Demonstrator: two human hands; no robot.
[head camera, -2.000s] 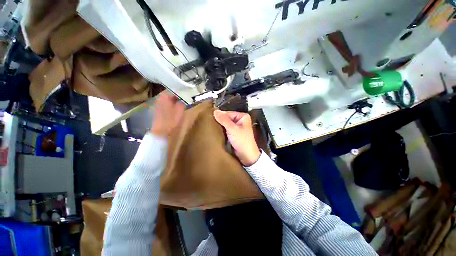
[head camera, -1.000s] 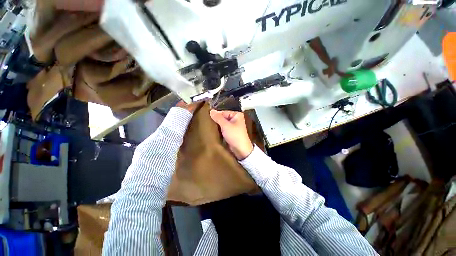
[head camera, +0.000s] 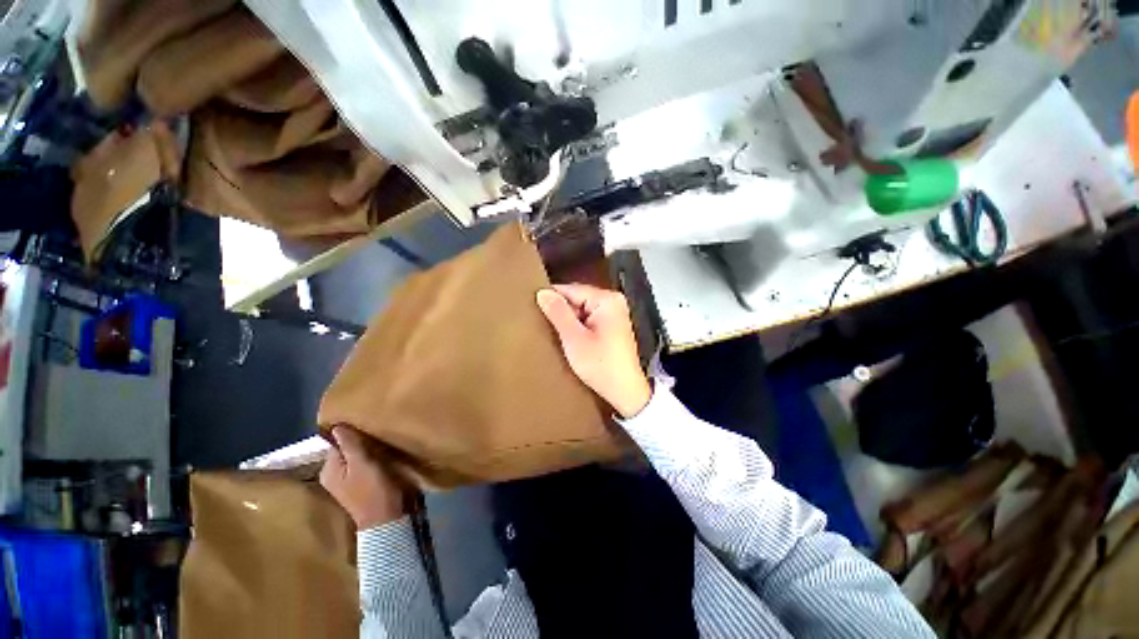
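Observation:
A tan-brown bag body (head camera: 456, 350) hangs from the sewing area over my lap, its upper corner at the presser foot area (head camera: 531, 206). My left hand (head camera: 362, 477) grips its lower left edge, thumb on top and the fingers partly hidden. My right hand (head camera: 600, 340) pinches its right edge just below the machine arm. The white sewing machine (head camera: 749, 75) stands above, with a dark metal arm fitting (head camera: 650, 187) right of the needle area. The needle itself is too small to make out.
Brown pieces (head camera: 250, 137) are heaped beyond the machine at the upper left. A flat brown piece (head camera: 269, 549) lies at lower left. A green cylinder (head camera: 912, 185) and dark scissors (head camera: 968, 229) lie on the white table (head camera: 799, 300). More brown pieces (head camera: 1024, 537) are at lower right.
My left hand has moved from the needle area down to the bag's lower left edge, and the bag is spread out wider to the left. My right hand stays at the right edge.

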